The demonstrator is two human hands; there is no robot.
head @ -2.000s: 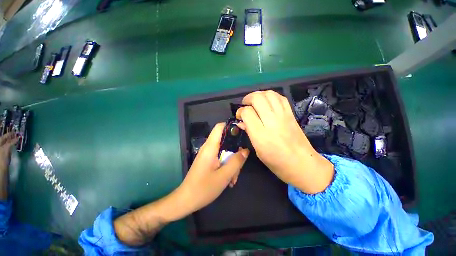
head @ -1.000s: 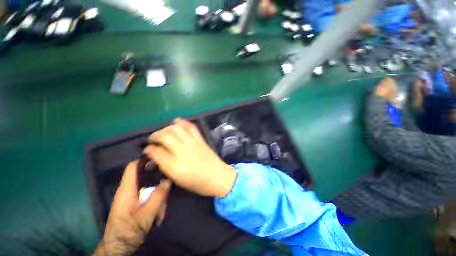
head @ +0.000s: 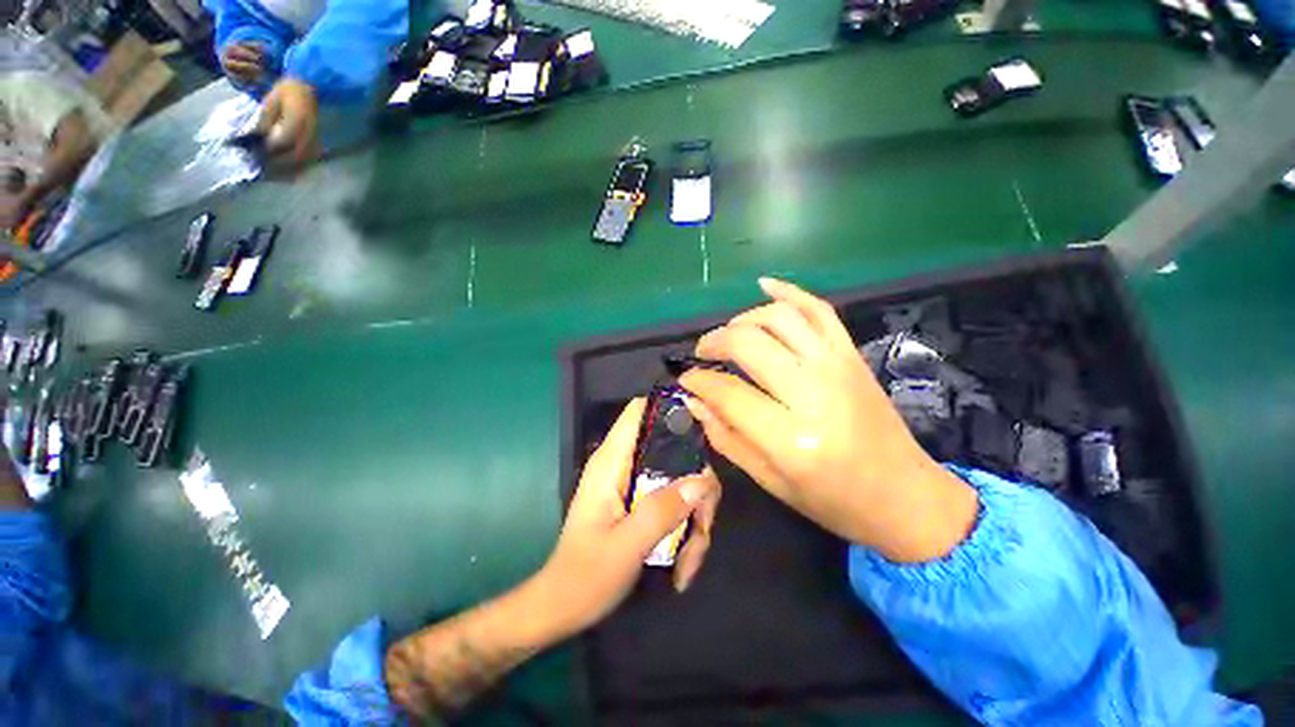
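Note:
A black mobile phone (head: 670,452) with a white label patch is held over the left compartment of the black parts tray (head: 571,426). My left hand (head: 611,526) grips it by its lower part, thumb near the patch. My right hand (head: 810,419) is at the phone's top end, its fingertips on a small dark part (head: 682,365); the exact contact is partly hidden by the fingers. A heap of loose black and grey covers (head: 1044,452) lies in the tray's right compartment.
The green belt (head: 540,270) carries a keypad phone (head: 622,199) and a flat pale-faced shell (head: 690,185) beside it. A phone pile (head: 497,64) lies beyond. A label strip (head: 235,540) and a row of phones (head: 131,409) lie at left. A metal post (head: 1193,171) stands at right.
The view swung right, then back left and up, so the phone pile and another worker's hands now show. The phone has stayed in my left hand; more of its white patch shows now.

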